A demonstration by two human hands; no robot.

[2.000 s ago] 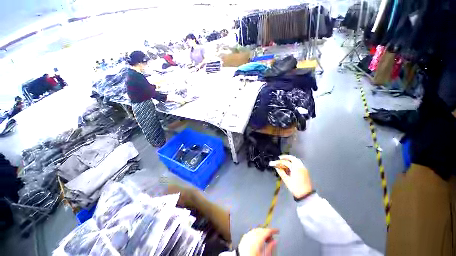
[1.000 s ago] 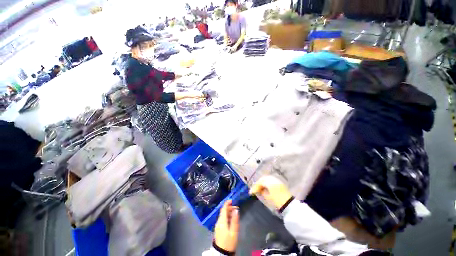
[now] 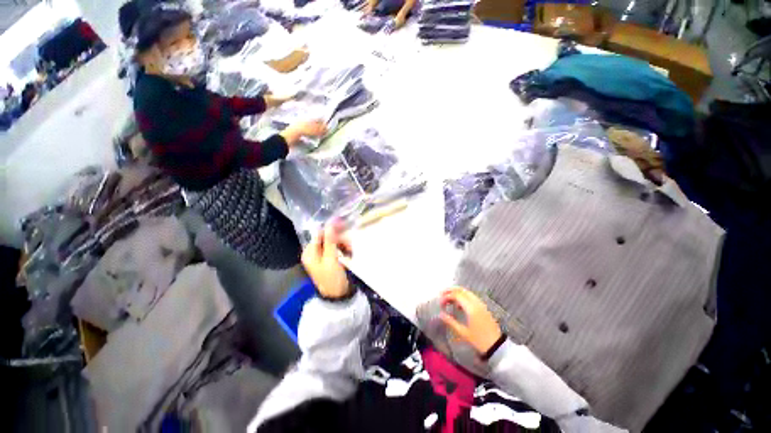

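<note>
A grey-beige sleeveless vest (image 3: 626, 296) with fine stripes and a row of dark buttons lies flat at the right of the white table. My right hand (image 3: 472, 321) is at the vest's near left edge with its fingers curled; whether it holds a small tool or cloth cannot be told. My left hand (image 3: 328, 260) is raised by the table's front edge, left of the vest, with its fingers apart and nothing seen in it.
A masked person (image 3: 199, 127) handles polybagged garments (image 3: 338, 97) at the table (image 3: 465, 93). A teal garment (image 3: 626, 80) lies behind the vest. A blue crate (image 3: 296, 311) is below the table edge. Folded grey-beige garments (image 3: 161, 338) are piled at left.
The view has moved in to the table, and the vest is now larger and nearer. My left hand has moved up and left; my right hand remains near the vest's edge.
</note>
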